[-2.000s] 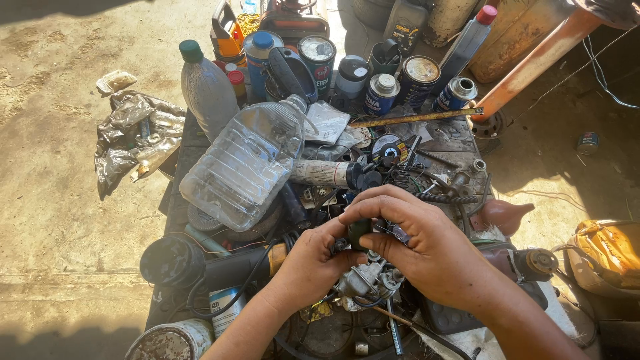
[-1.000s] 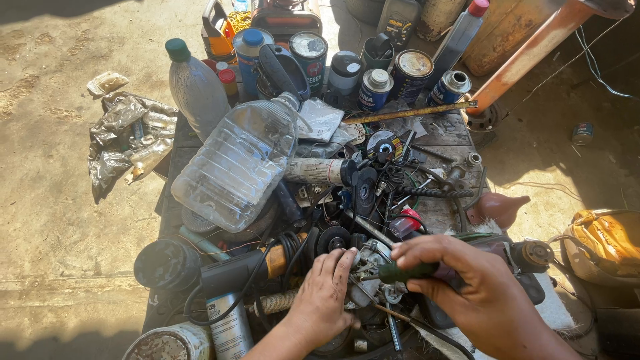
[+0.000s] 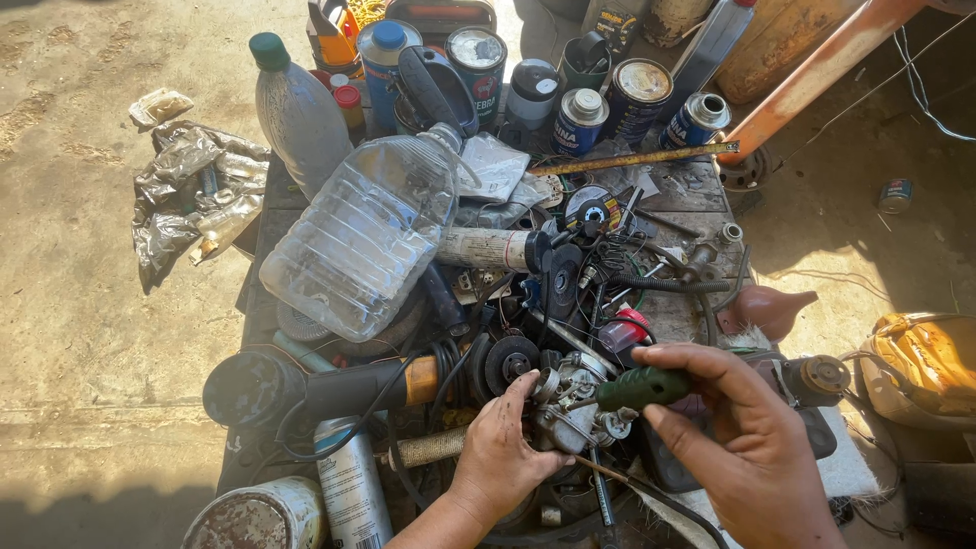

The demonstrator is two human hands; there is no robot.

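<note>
A grey metal carburetor (image 3: 568,412) is held near the front of a cluttered wooden table, with the fingers and thumb of my left hand (image 3: 503,442) around its left side. My right hand (image 3: 736,427) grips the dark green handle of a screwdriver (image 3: 642,387) between thumb and fingers. The screwdriver points left, and its short shank meets the carburetor body; the exact spot at its tip is too small to tell. A thin cable (image 3: 648,488) runs from below the carburetor toward the lower right. Just behind my left fingers is an angle grinder's disc (image 3: 509,364).
An angle grinder (image 3: 358,393) lies on the left, beside a spray can (image 3: 352,480) and a rusty-lidded can (image 3: 252,518). Behind are a clear plastic jug (image 3: 366,236), a green-capped bottle (image 3: 297,114), several paint cans (image 3: 583,122) and a rusty metal strip (image 3: 633,158).
Two seconds ago both hands were close together around the green handle. They have since moved apart, my left hand onto the carburetor, and my right hand has brought the screwdriver to it.
</note>
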